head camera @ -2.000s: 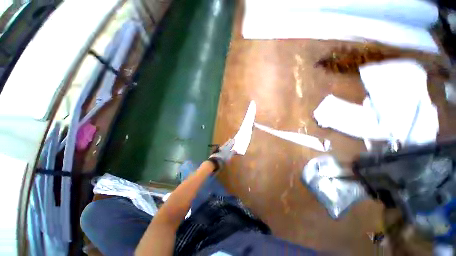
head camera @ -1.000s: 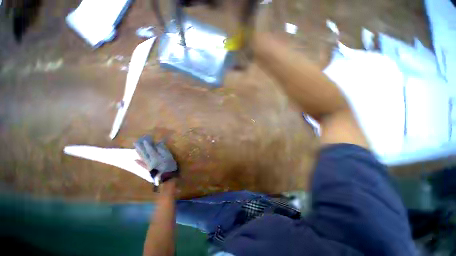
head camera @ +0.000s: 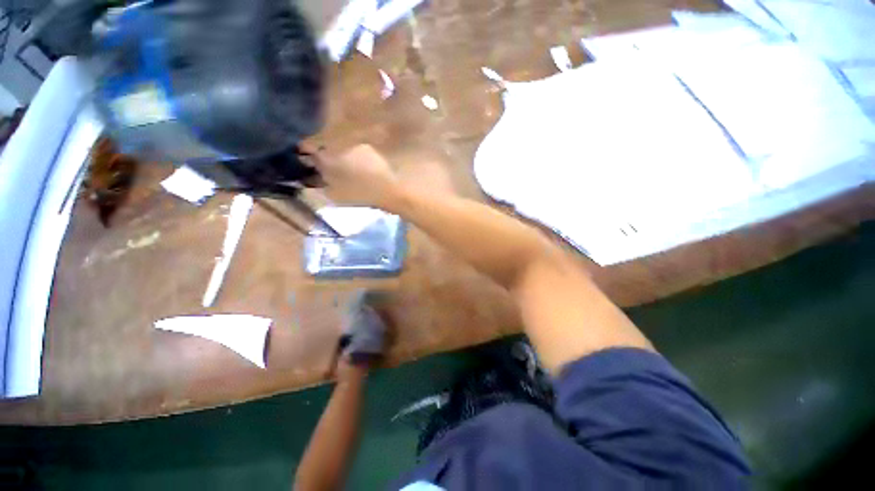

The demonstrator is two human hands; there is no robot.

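The cutting machine [head camera: 211, 81] stands at the upper left, its large grey-black motor body with a blue band over a thin standard. Its grey metal base plate [head camera: 355, 259] rests on the table, with a white piece on its upper part. My bare right hand [head camera: 353, 175] is closed on the machine's dark handle. My left hand [head camera: 366, 331], in a grey glove, is just below the base plate, near the table edge; it is blurred and its fingers are unclear. A curved white offcut [head camera: 225, 333] lies left of it, a narrow white strip [head camera: 228, 251] above that.
A large white-topped fabric lay [head camera: 604, 153] with a curved left end covers the right of the brown table [head camera: 432, 316]. Small scraps lie at the top middle. A long white stack or roll [head camera: 34, 240] runs along the left. Green floor [head camera: 768, 336] shows beyond the front edge.
The view has swung right towards the lay. My left hand has left the curved white offcut and moved right, beside the base plate. The machine is held throughout the last second.
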